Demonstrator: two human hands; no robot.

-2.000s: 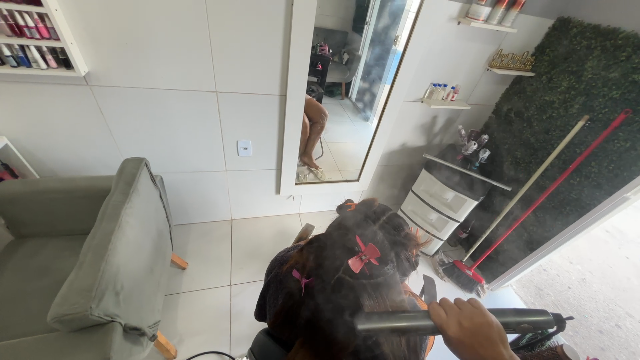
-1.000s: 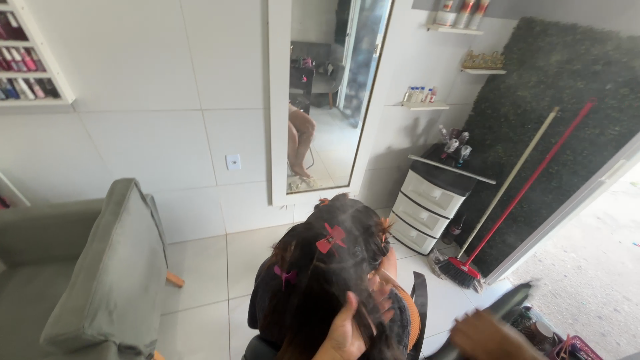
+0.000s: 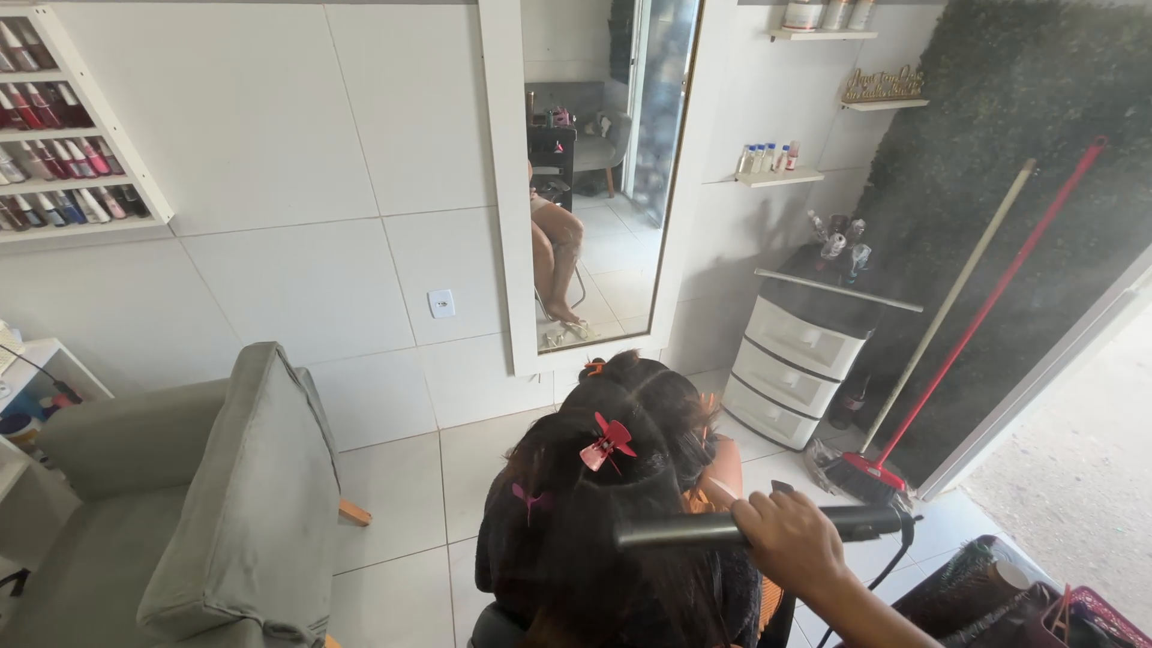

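At the lower right, my right hand (image 3: 796, 538) grips a dark hair straightener (image 3: 684, 529) with a black cord at its rear end. The straightener lies roughly level across the dark hair (image 3: 594, 576) at the back of a seated person's head. Above it, a red claw clip (image 3: 608, 441) holds up a section of hair. A purple clip (image 3: 528, 500) sits at the left side of the head, and an orange clip (image 3: 594, 366) near the front. Faint vapour hangs around the hair. My left hand is not in view.
A grey-green armchair (image 3: 207, 504) stands at the left. Ahead, a white-framed mirror (image 3: 502, 180) hangs on the tiled wall. To the right are a white drawer unit (image 3: 792, 360), a red broom (image 3: 981, 333) beside a pale pole, and a pink basket (image 3: 1098, 616) at the lower right corner.
The left hand, at the hair one second ago, has left the view. My right hand has brought the straightener from the lower right back across the hair.
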